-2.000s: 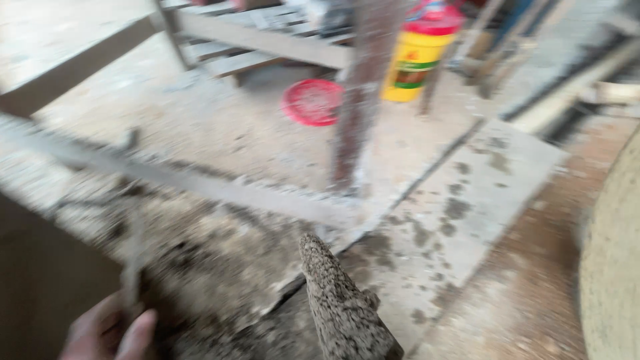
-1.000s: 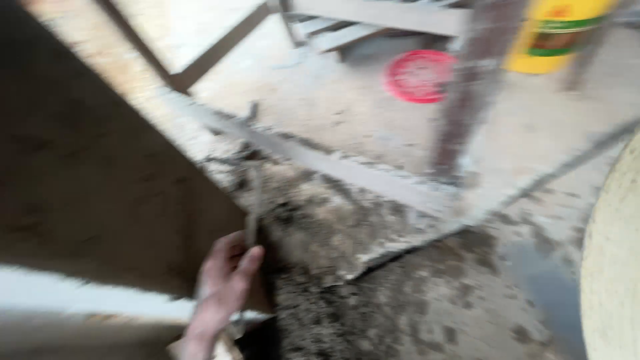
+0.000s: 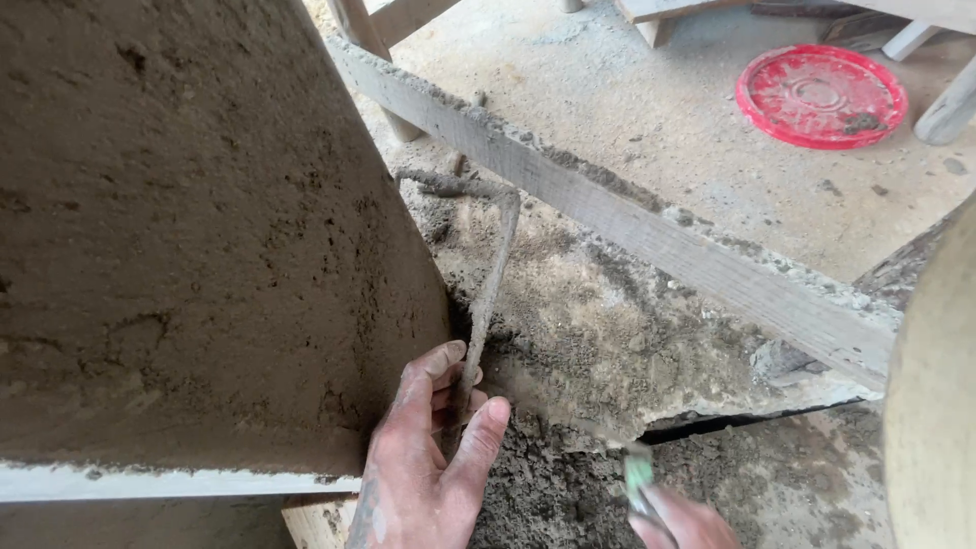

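My left hand (image 3: 435,450), smeared with mortar, grips the lower part of a bent metal rod (image 3: 492,282) coated in mortar. The rod's upper end bends left toward a mortar-covered surface (image 3: 206,252). At the bottom right my right hand (image 3: 679,522) is closed on a tool with a green and dark handle (image 3: 639,476); the tool's far part is blurred, so its kind cannot be told. Loose wet mortar (image 3: 541,480) lies between my hands.
A mortar-crusted wooden board (image 3: 640,229) runs diagonally beyond the rod. A red plastic lid (image 3: 822,95) lies on the floor behind it. A pale rounded object (image 3: 934,381) stands at the right edge. Below the mortared surface is a wood block (image 3: 320,522).
The view has shifted down and closer to the rod. My right hand with the green-handled tool has come into view at the bottom. My left hand stays at the rod.
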